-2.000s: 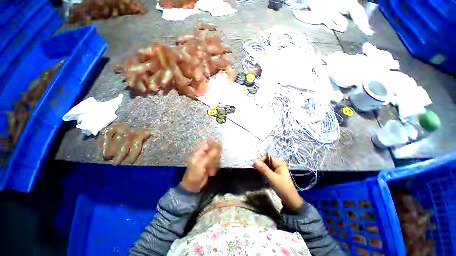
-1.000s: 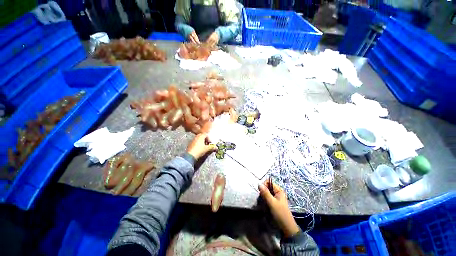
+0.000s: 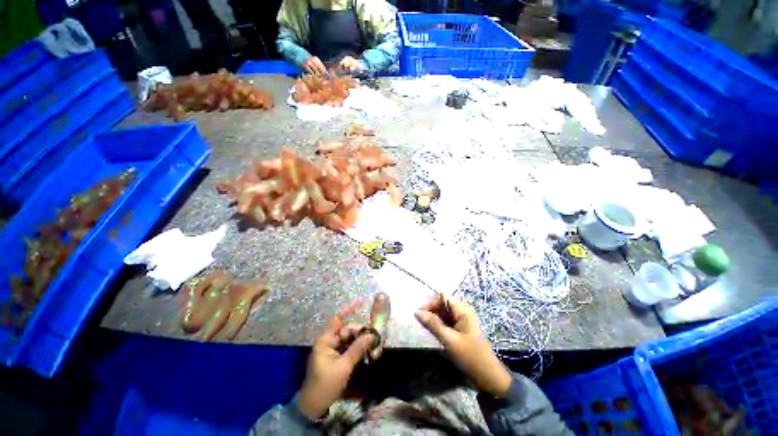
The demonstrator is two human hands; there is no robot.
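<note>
My left hand (image 3: pixel 335 353) pinches a small dark part (image 3: pixel 372 335) at the lower end of a glossy orange-brown moulded piece (image 3: pixel 380 313), at the table's front edge. Whether the fingers also grip the piece is unclear. My right hand (image 3: pixel 463 342) is to the right, apart from the piece, with a short dark hand tool (image 3: pixel 444 301) between thumb and fingers. Small round yellow-faced parts (image 3: pixel 374 249) lie on white paper (image 3: pixel 431 266). A large heap of moulded pieces (image 3: pixel 294 189) lies behind them, and a small group (image 3: pixel 219 306) lies at the front left.
Tangled white thread (image 3: pixel 516 285) lies right of the paper. A white pot (image 3: pixel 607 226), clear container (image 3: pixel 655 283) and green ball or lid (image 3: pixel 711 260) stand right. Blue crates (image 3: pixel 166 170) flank the table (image 3: pixel 281 277). A person (image 3: pixel 337 38) works at the far side.
My left hand has come back from the round parts to the moulded piece at the front edge, now holding a small dark part. My right hand stays near the paper's front corner with the tool.
</note>
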